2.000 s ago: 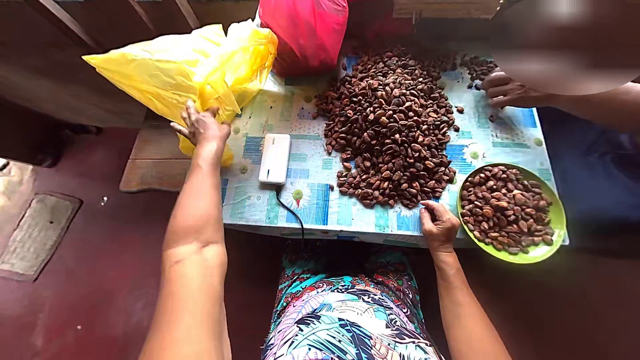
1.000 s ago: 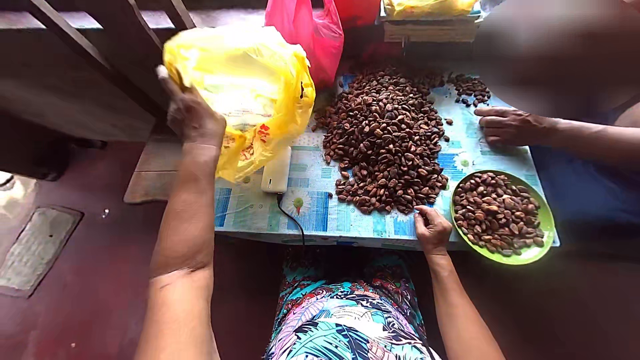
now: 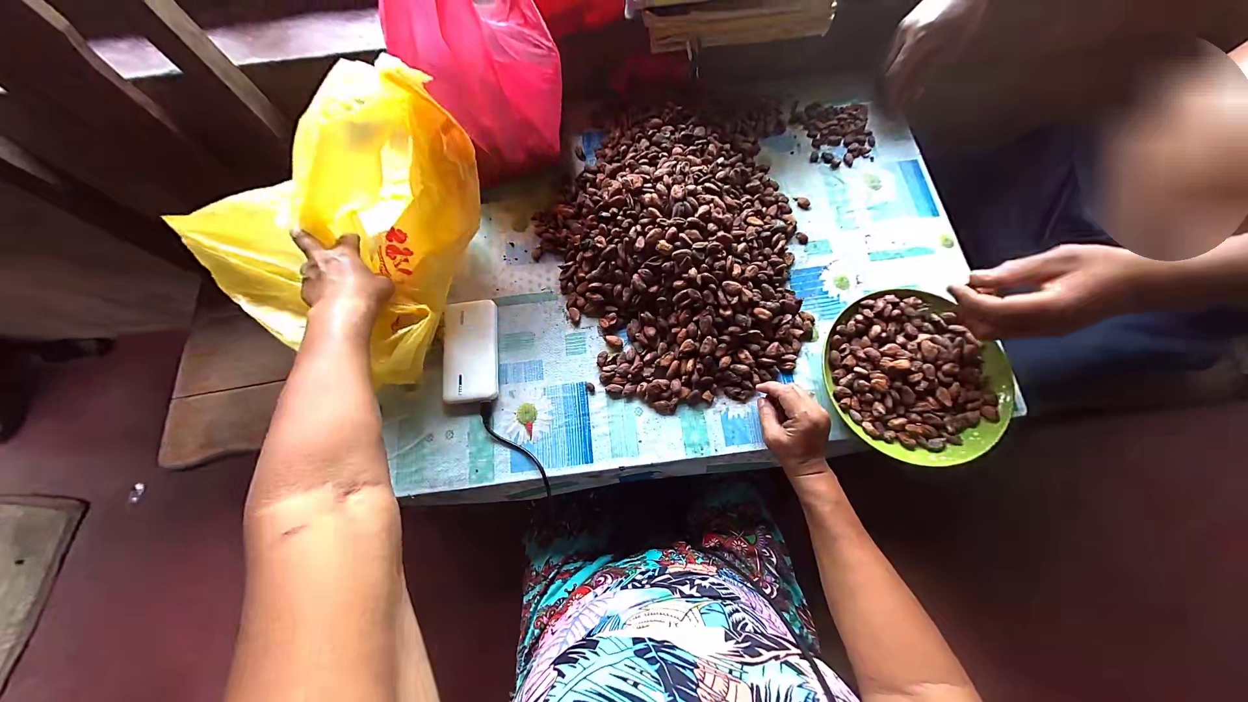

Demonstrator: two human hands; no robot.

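Note:
My left hand (image 3: 341,271) lies against the front of a crumpled yellow plastic bag (image 3: 385,175) at the table's left end; whether its fingers grip the plastic is not clear. My right hand (image 3: 795,424) rests at the near table edge, fingers curled, its fingertips beside the front of a large heap of brown cacao beans (image 3: 682,263). Whether a bean is between those fingers cannot be told. Right of that hand, more beans (image 3: 907,370) fill a green plate (image 3: 990,444).
A white power bank (image 3: 471,351) with a black cable sits beside the yellow bag. Behind stands a pink plastic bag (image 3: 487,88). A small bean pile (image 3: 838,132) lies at the back right. Another person's hand (image 3: 1053,288) reaches the plate's rim; their other hand (image 3: 931,44) is farther back.
The yellow bag, raised a second ago, is lower and hangs differently, with my left hand now on its front. The other person's near hand has moved from the small bean pile to the green plate.

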